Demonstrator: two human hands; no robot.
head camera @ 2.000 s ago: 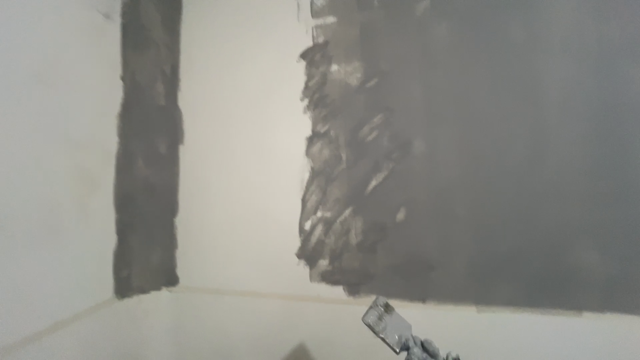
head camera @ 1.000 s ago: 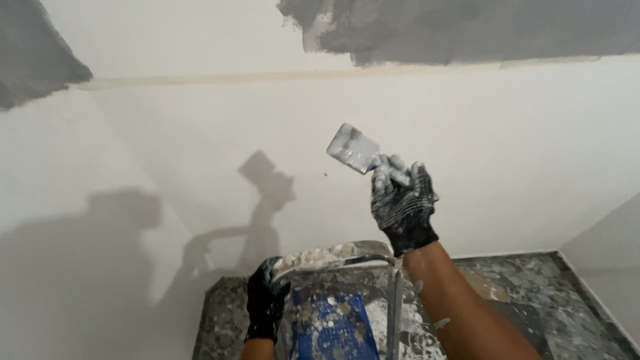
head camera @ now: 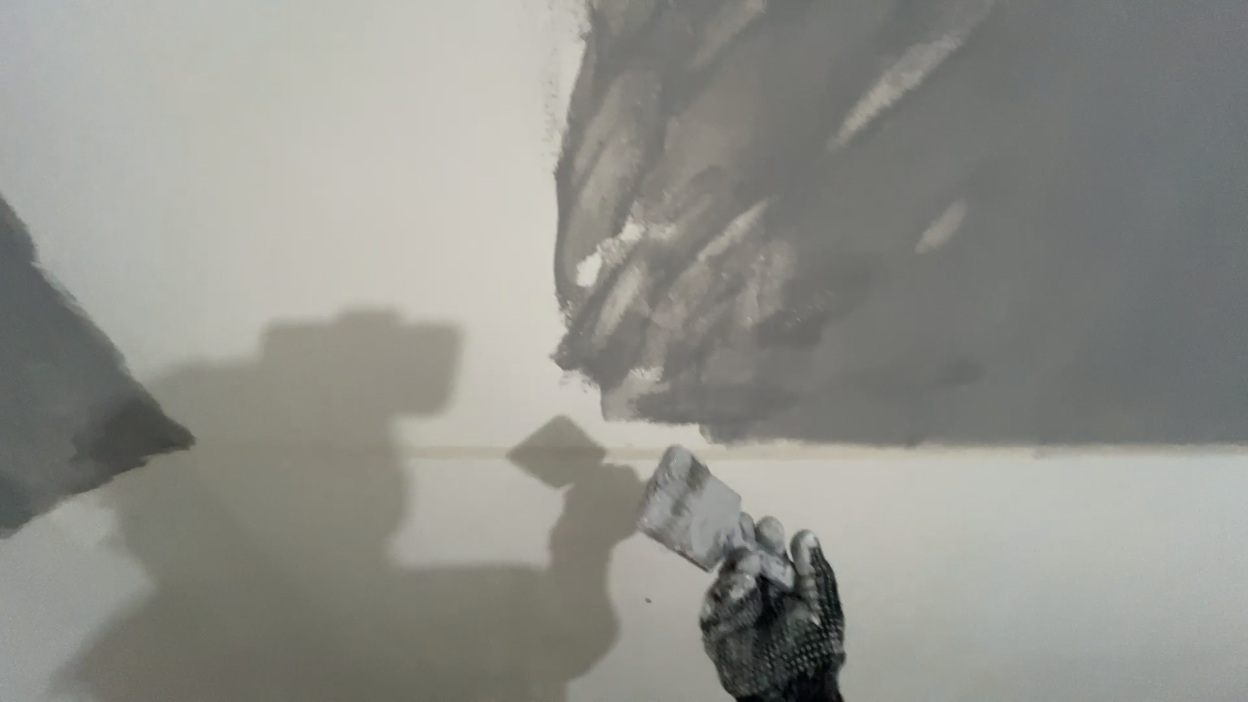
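My right hand [head camera: 773, 619], in a dark knit glove smeared with pale grey, grips a putty knife [head camera: 690, 509] by its handle, low and right of centre. Wet grey material coats the knife's broad blade, which points up and to the left. Just above it lies the lower left corner of a grey coated patch [head camera: 1024, 322] on the wall, streaky and thin near its left edge. Whether the blade touches the wall I cannot tell. My left hand is out of view.
A thin beige line [head camera: 468, 452] runs across the pale wall [head camera: 419, 175] under the grey patch. Another dark grey patch [head camera: 58, 400] is at the far left. Shadows [head camera: 322, 507] of a person and of the knife fall on the wall.
The view has swung up from the spattered bucket seen a second ago, and my left hand has left it. My right hand with the knife is now close under the grey patch.
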